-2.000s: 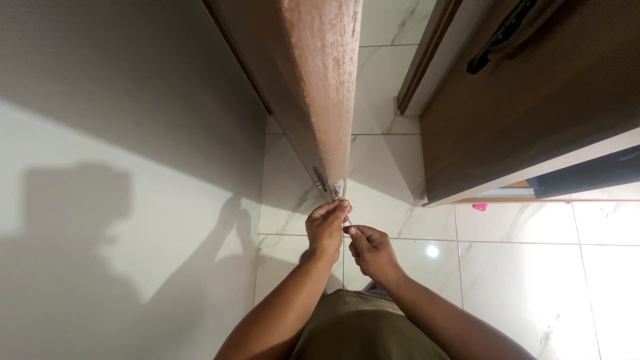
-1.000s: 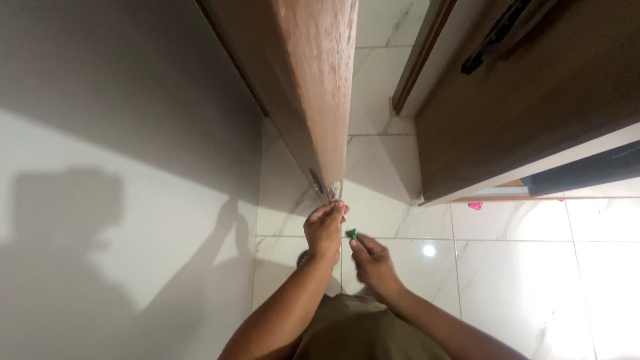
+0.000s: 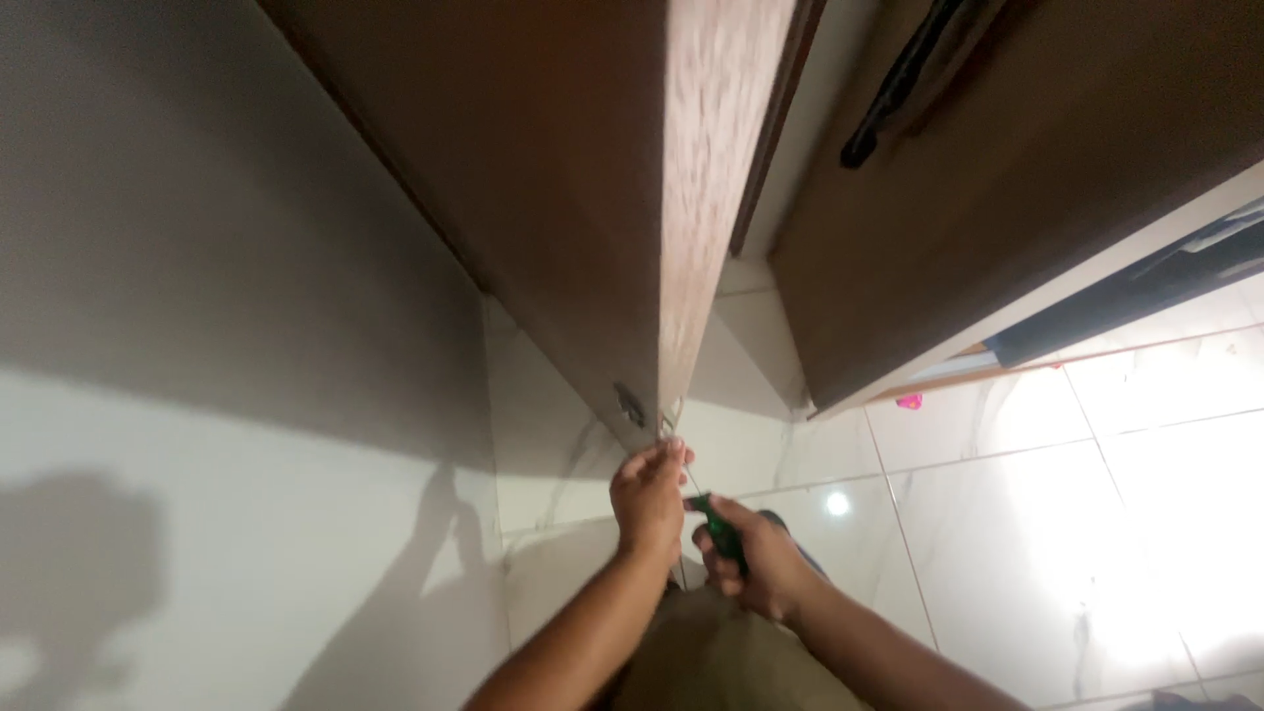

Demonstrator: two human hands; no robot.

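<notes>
A wooden door stands edge-on in front of me, with a small metal fitting low on its edge. My left hand is at that fitting, its fingertips pinched together; whatever they may hold is hidden. My right hand is wrapped around the green handle of a screwdriver, whose thin shaft points up and left toward the left fingertips. The tip of the shaft cannot be seen. On the door's left face, close to the fitting, is a dark metal door handle or lock part.
A pale wall with shadows rises at left. At right stands a brown wooden panel with a black handle. A small pink object lies on the tiled floor.
My right hand's grip shows more of the green handle, and the screwdriver now points at the left fingertips. My left hand stays by the fitting. The view has shifted and shows more of the door's left face.
</notes>
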